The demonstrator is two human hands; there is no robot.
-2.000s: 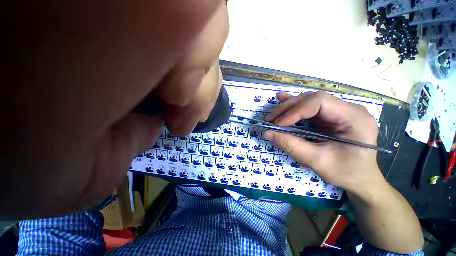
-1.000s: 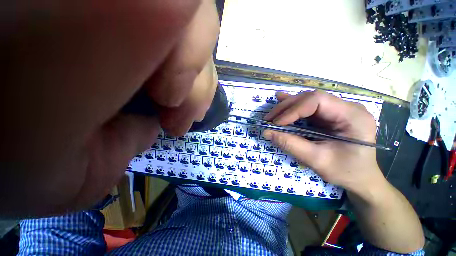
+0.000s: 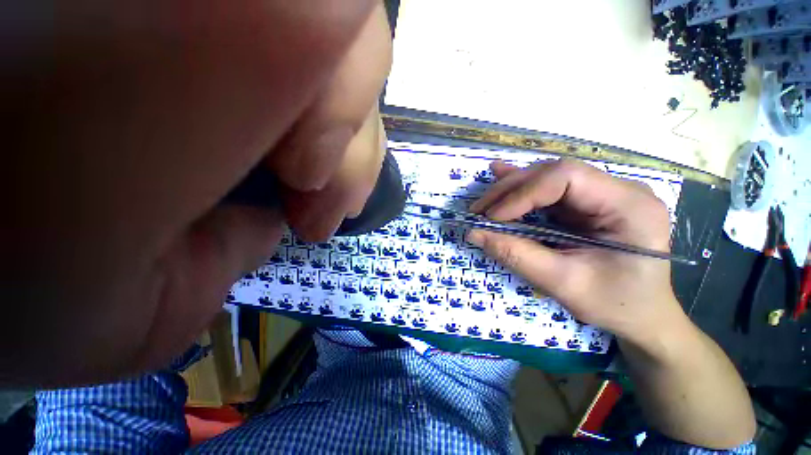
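A white keyboard circuit board (image 3: 427, 277) with rows of black footprints lies across the middle on a green mat. My left hand (image 3: 302, 151), very large and close to the camera, grips a black hot air gun handpiece (image 3: 381, 203). The handpiece's front end is over the board's upper part; its nozzle is hidden or too blurred to tell. My right hand (image 3: 569, 235) holds thin metal tweezers (image 3: 578, 240) between thumb and fingers, above the board. The tweezers' tips point left, beside the handpiece's front end. I cannot tell whether they hold a chip.
A brownish edge (image 3: 533, 142) runs behind the board, with a bright pale sheet beyond it. At upper right are a heap of small black parts (image 3: 711, 67), stacked boards (image 3: 782, 53) and round clear containers (image 3: 754, 173). Red-handled pliers (image 3: 765, 275) lie at right.
My left hand and the handpiece have shifted slightly left since the earliest frame. My right hand and the tweezers have barely moved.
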